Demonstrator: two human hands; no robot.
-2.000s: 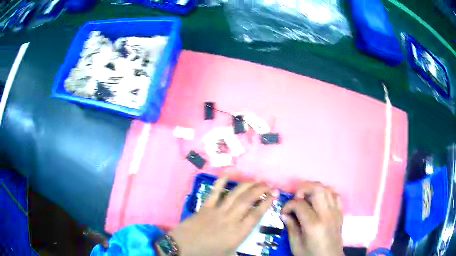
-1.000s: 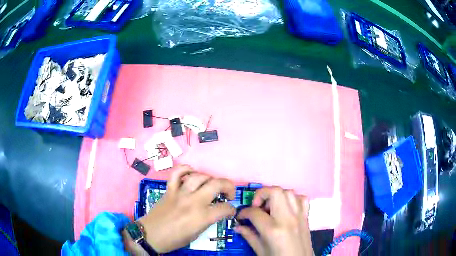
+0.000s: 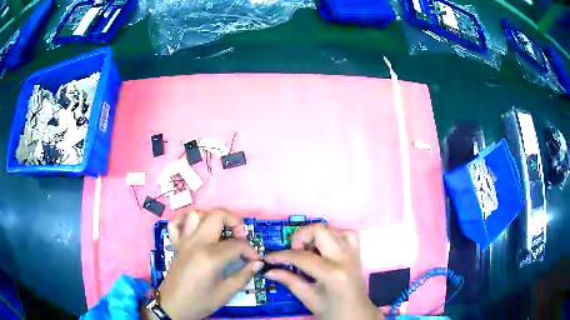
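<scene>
A blue device housing (image 3: 300, 221) lies on the pink mat at the bottom centre, with a green circuit board (image 3: 260, 240) and a white-silver rectangle inside. My left hand (image 3: 203, 269) is over its left and middle part, thumb and fingers pinched together. My right hand (image 3: 325, 269) comes in from the right, fingertips meeting the left ones over the board. Something small and dark is between the fingertips; my fingers hide most of it, and I cannot tell which hand grips it. A small green board (image 3: 290, 234) shows at the shell's upper right.
Small wired black parts (image 3: 234, 160) and white parts (image 3: 181, 178) lie loose beyond the housing. A filled blue bin (image 3: 103, 119) stands left, a smaller one (image 3: 462, 184) right. A black pad (image 3: 389, 286) and coiled blue cord (image 3: 431, 275) lie lower right. Other housings (image 3: 447, 22) wait beyond.
The view has shifted, so the mat and bins sit further left. Both hands stay over the housing; their fingertips have come together over the board's middle.
</scene>
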